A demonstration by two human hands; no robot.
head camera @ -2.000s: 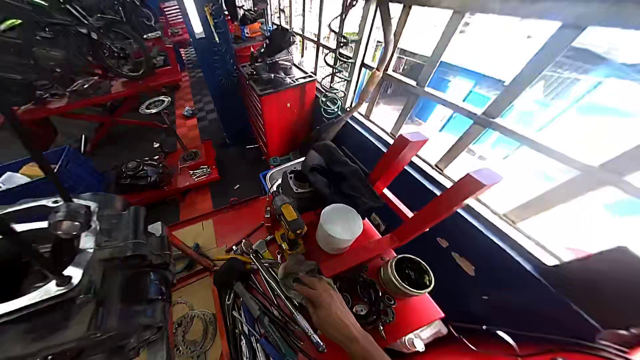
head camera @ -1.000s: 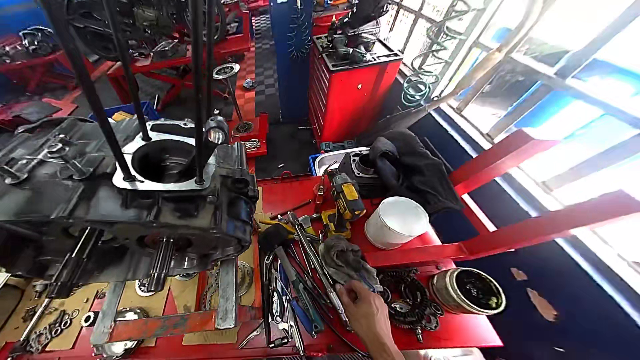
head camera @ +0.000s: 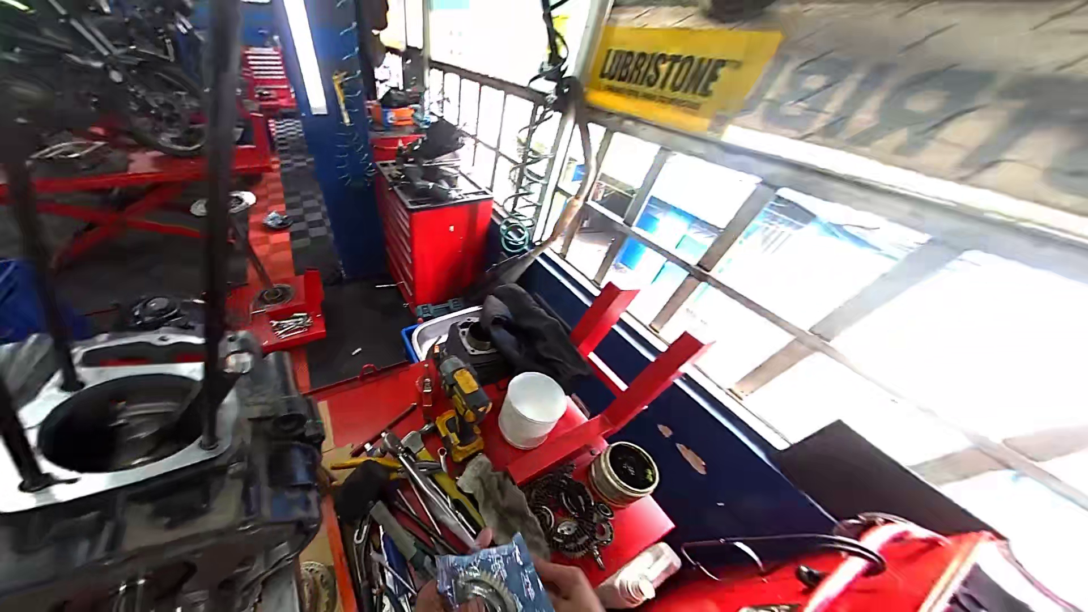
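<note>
A blue printed packet with a toothed metal gear point(head camera: 486, 586) partly visible lies between my hands at the lower middle. My left hand point(head camera: 432, 595), mostly cut off by the frame's lower edge, holds its left side. My right hand point(head camera: 568, 586) holds its right side. Just above lies a grey rag point(head camera: 503, 501). To the left are wrenches and other hand tools point(head camera: 429, 501). A yellow cordless power tool point(head camera: 463, 408) stands beyond the rag, beside a white tub point(head camera: 531, 410). Chains and gears point(head camera: 568, 514) lie right of the rag.
An engine crankcase point(head camera: 161, 459) with upright studs stands at left. A red metal frame point(head camera: 612, 416) rises at right, near an open round can point(head camera: 625, 473) and a white plastic bottle point(head camera: 642, 578). Farther off are a red tool cabinet point(head camera: 438, 229) and a barred window point(head camera: 722, 280).
My right hand has left the grey rag and now holds the packet. My left hand has come into view at the packet. The view has swung right since one second ago.
</note>
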